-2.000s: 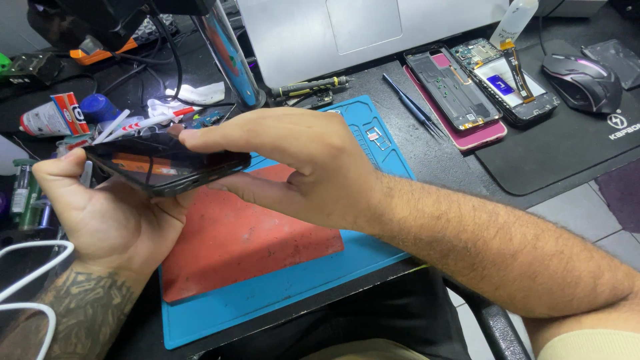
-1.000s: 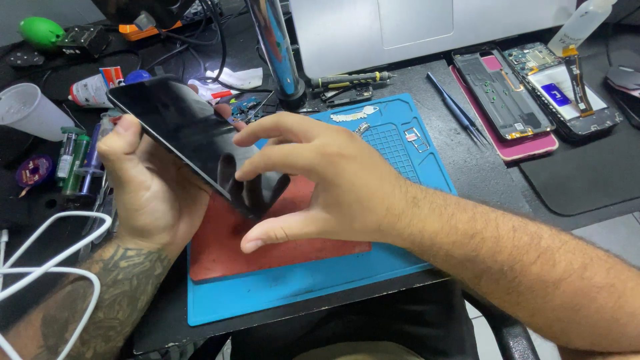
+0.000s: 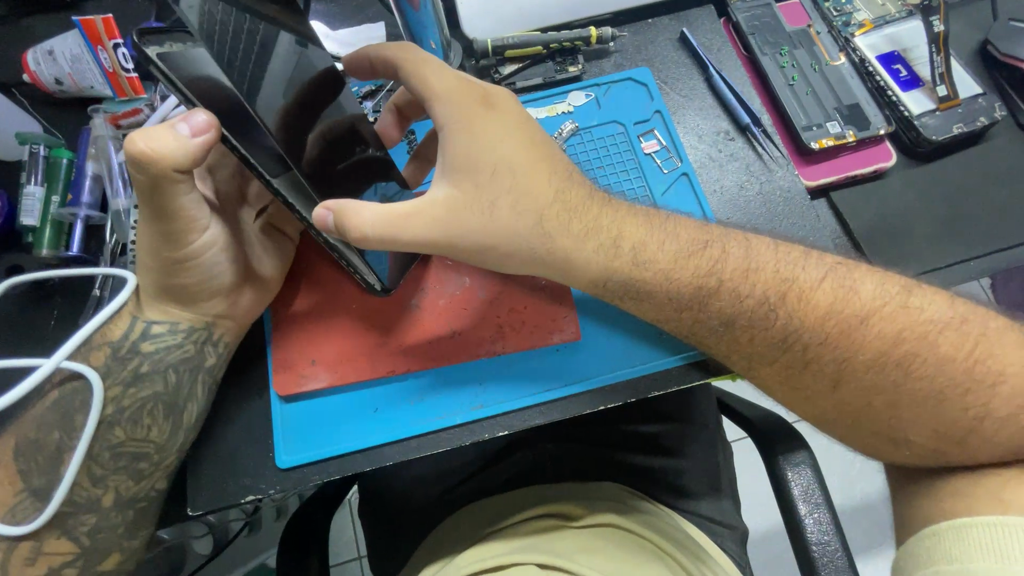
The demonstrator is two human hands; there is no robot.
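Observation:
My left hand [image 3: 216, 208] grips a dark smartphone frame [image 3: 240, 128] by its long edge, tilted above a red mat [image 3: 432, 328]. A glossy black screen panel [image 3: 296, 104] stands at an angle over the frame, apart from it at the top. My right hand [image 3: 448, 152] is at the panel's right side, its thumb on the lower edge and its other fingers curled at the far edge; some fingertips are partly hidden. The red mat lies on a blue silicone repair mat [image 3: 496, 376]. Metal tweezers [image 3: 732, 96] lie right of the mats.
At the right are an opened phone with a battery [image 3: 904, 72], a dark phone housing [image 3: 808, 72] and a pink back cover [image 3: 852, 164]. A screwdriver [image 3: 548, 42] lies behind the blue mat. Syringes [image 3: 56, 200], a tube [image 3: 76, 64] and a white cable [image 3: 68, 364] are at the left.
The screen panel now shows plainly lifted from the phone frame. My right hand has moved from over the glass to its right edge. The view has moved closer.

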